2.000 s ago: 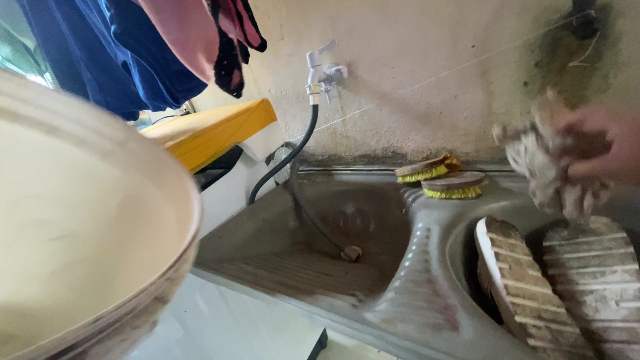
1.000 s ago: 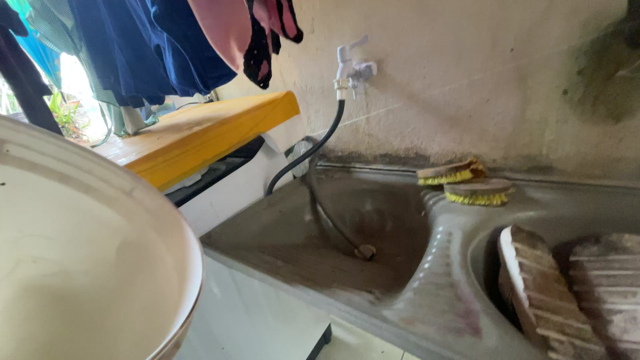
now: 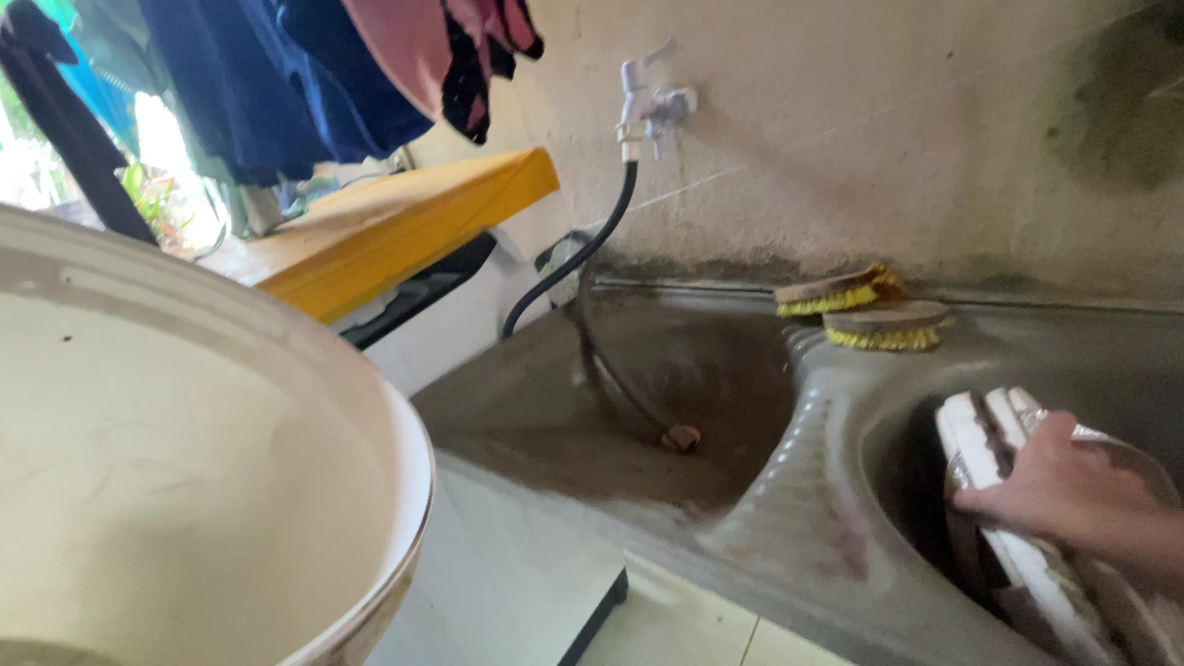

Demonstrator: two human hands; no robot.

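My right hand (image 3: 1064, 490) grips a pair of shoes (image 3: 1027, 564) with white soles, held together on edge in the right basin of a grey double sink (image 3: 832, 472). The fingers and thumb reach across the soles. My left hand is out of view. A large cream-coloured basin (image 3: 185, 444) with a dark-edged rim fills the lower left. Two scrub brushes (image 3: 886, 326) with yellow bristles rest on the sink's back ledge, partly overlapping.
A white tap (image 3: 638, 97) on the stained wall feeds a black hose (image 3: 592, 245). Another hose end (image 3: 682, 437) lies in the left sink bowl. Blue and pink clothes (image 3: 250, 83) hang above a yellow-edged board (image 3: 416, 231) at left.
My right hand, holding a greyish cloth-like thing two seconds ago and out of view one second ago, now holds the shoes. The shoes have turned from soles up to on edge.
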